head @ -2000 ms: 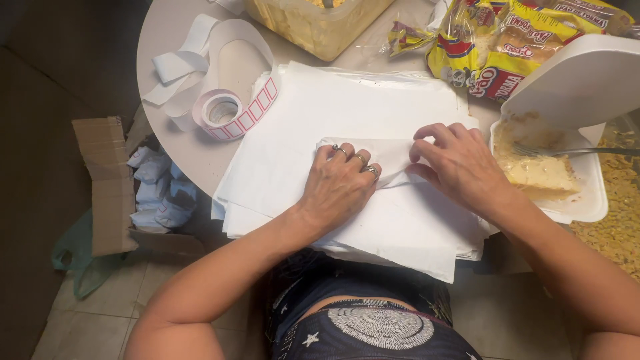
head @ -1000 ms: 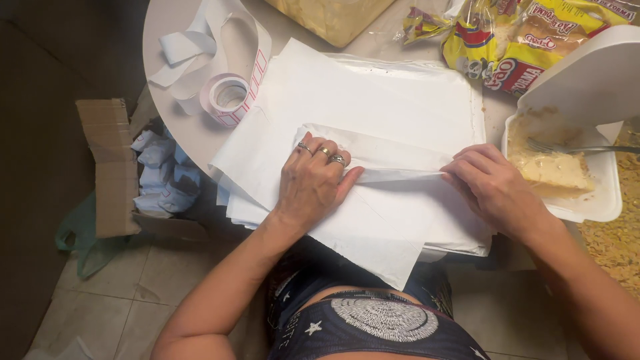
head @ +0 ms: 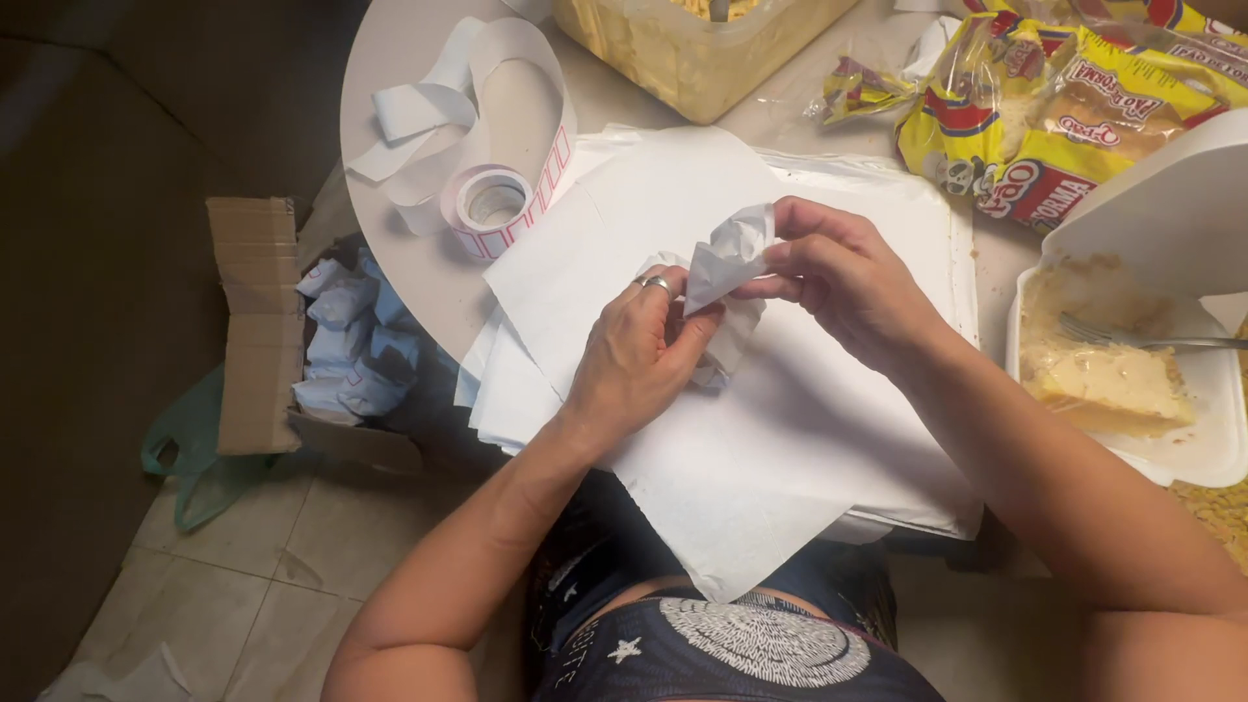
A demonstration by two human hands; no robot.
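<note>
A small white paper packet [head: 729,336] is between my hands, above a stack of white paper sheets [head: 877,419]. My left hand [head: 643,341], with rings on it, grips the packet from the left. The fingers of my right hand [head: 838,273] pinch its crumpled, raised paper end [head: 731,255]. What is inside the packet is hidden. A loose white sheet [head: 741,497] lies slanted over the stack and overhangs the near table edge. Left of the stack stands a roll of red-and-white labels [head: 494,203], with its strip curling behind it.
A cardboard box [head: 258,327] with several wrapped white packets [head: 341,331] is at the left, below the round table [head: 385,107]. A plastic tub [head: 702,54] stands at the back. Bagged bread [head: 1063,122] and an open foam container [head: 1219,429] with cake [head: 1111,385] and a fork [head: 1160,341] are at the right.
The flat folded paper strip seen under my hands earlier is now a compact packet with a crumpled end. My right hand has moved in beside my left, and both are raised off the stack.
</note>
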